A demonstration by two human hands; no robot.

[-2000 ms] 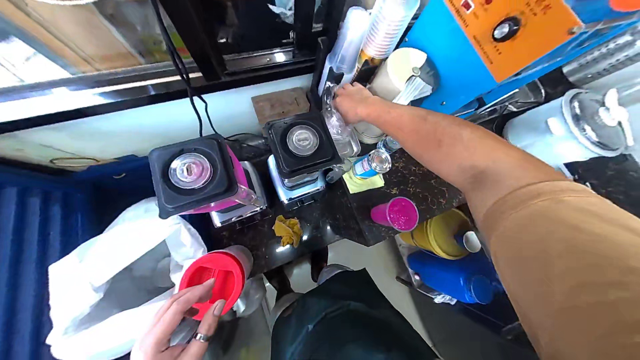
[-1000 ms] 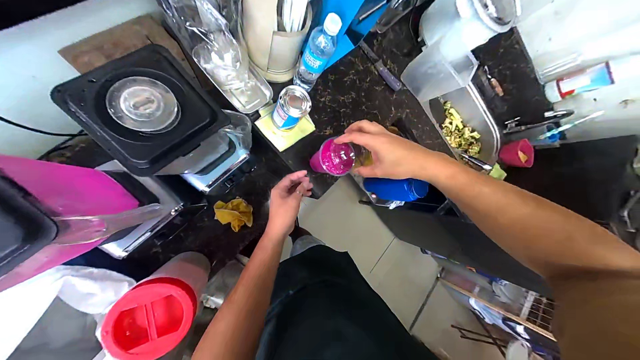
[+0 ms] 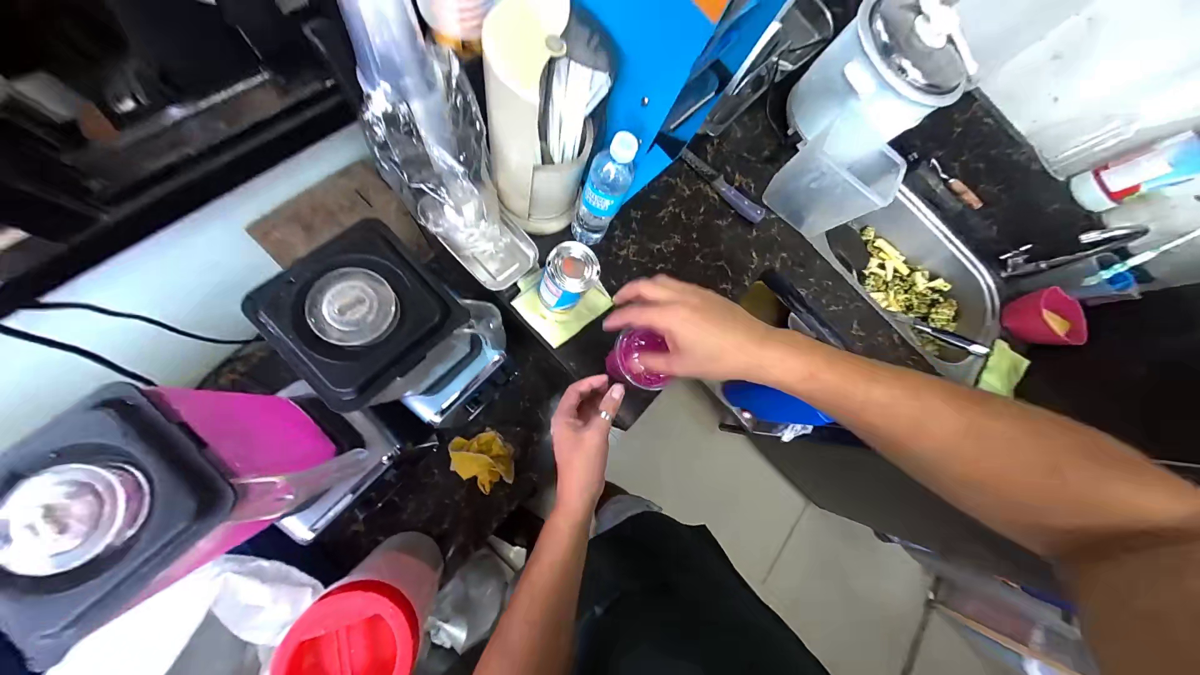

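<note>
A plastic cup of magenta drink (image 3: 639, 360) stands at the counter's front edge, with a clear lid on or over its rim. My right hand (image 3: 680, 323) is over the cup, fingers spread, with fingertips at the lid. My left hand (image 3: 583, 427) is at the cup's near left side, thumb and forefinger curved close to it; whether it touches the cup is unclear. Just behind stands an opened can (image 3: 569, 276) on a yellow-green cloth (image 3: 555, 323). Behind the can is a plastic tray of clear lids (image 3: 478, 239).
Two blenders stand left, one with a black lid (image 3: 352, 309), one with a magenta jug (image 3: 248, 441). A yellow cloth (image 3: 482, 459) and red-lidded pitcher (image 3: 361, 628) are nearer. A water bottle (image 3: 605, 190), knife (image 3: 727, 190) and metal tray of chopped food (image 3: 905, 281) lie beyond.
My right hand went from the clear plastic items at the back to the magenta cup. My left hand left the red-lidded pitcher and came beside the cup. The view has moved closer to the counter.
</note>
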